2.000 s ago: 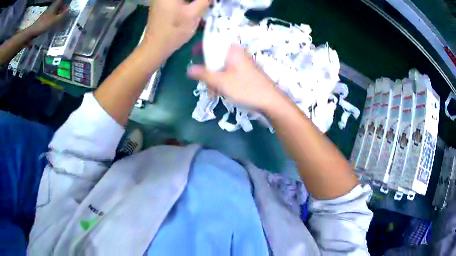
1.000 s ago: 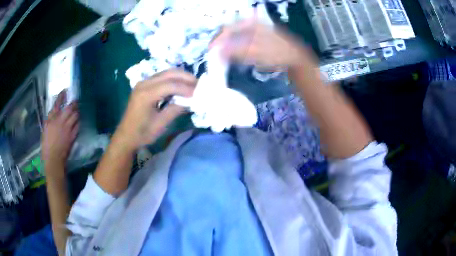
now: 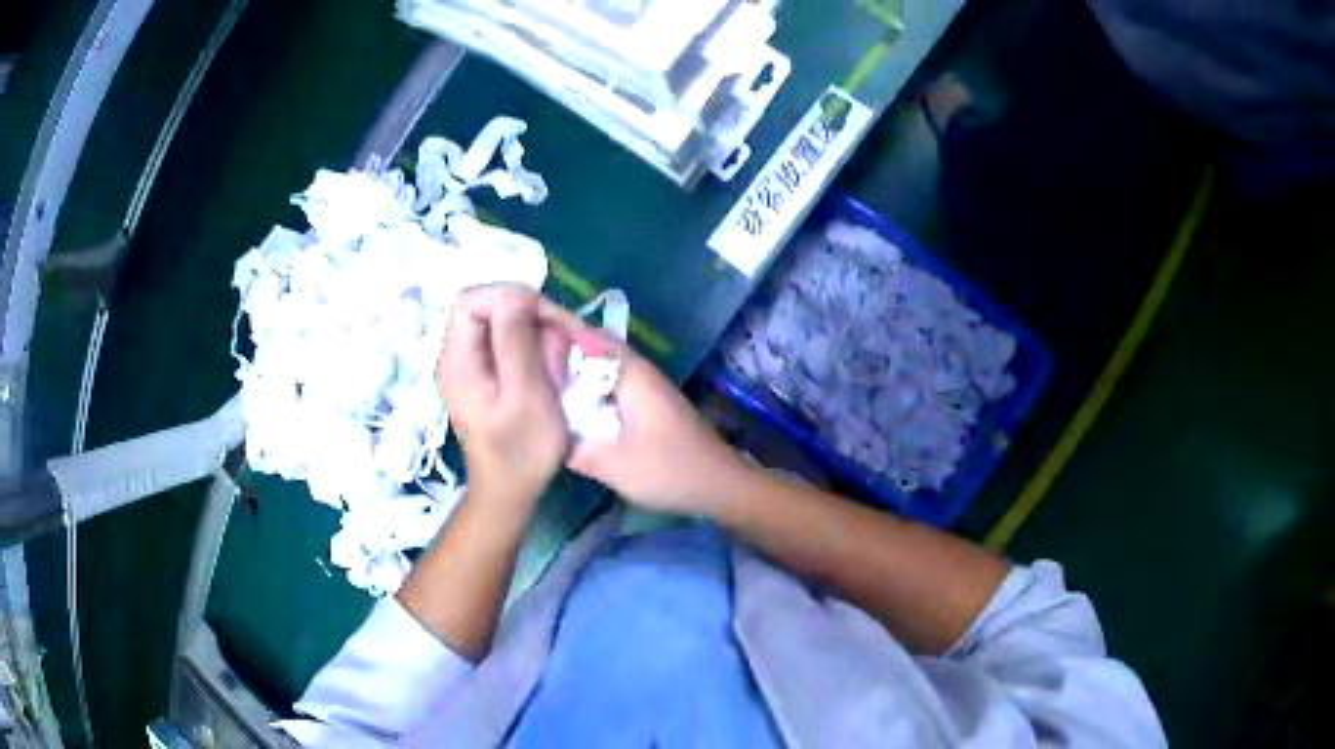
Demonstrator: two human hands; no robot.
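Observation:
A white strap bundle (image 3: 593,395) is held between my two hands, just right of the pile. My left hand (image 3: 505,384) closes around its upper left side. My right hand (image 3: 637,432) cups it from the right and below. The hands touch, and most of the bundle is hidden by the fingers. The large tangled pile of white straps (image 3: 344,344) lies on the dark green table at left, with loose loops at its top and lower edge.
Several retail boxes (image 3: 644,88) with holed tabs lie at the top. A station label (image 3: 791,180) is on the table edge. A blue bin (image 3: 1035,384) below the edge holds pale small pieces (image 3: 879,351). Metal rails (image 3: 110,242) curve at left.
The view has swung to the right, so the blue bin now shows fully. My hands have come together around the bundle, which was hanging loose between them. The neighbour's hand is out of view.

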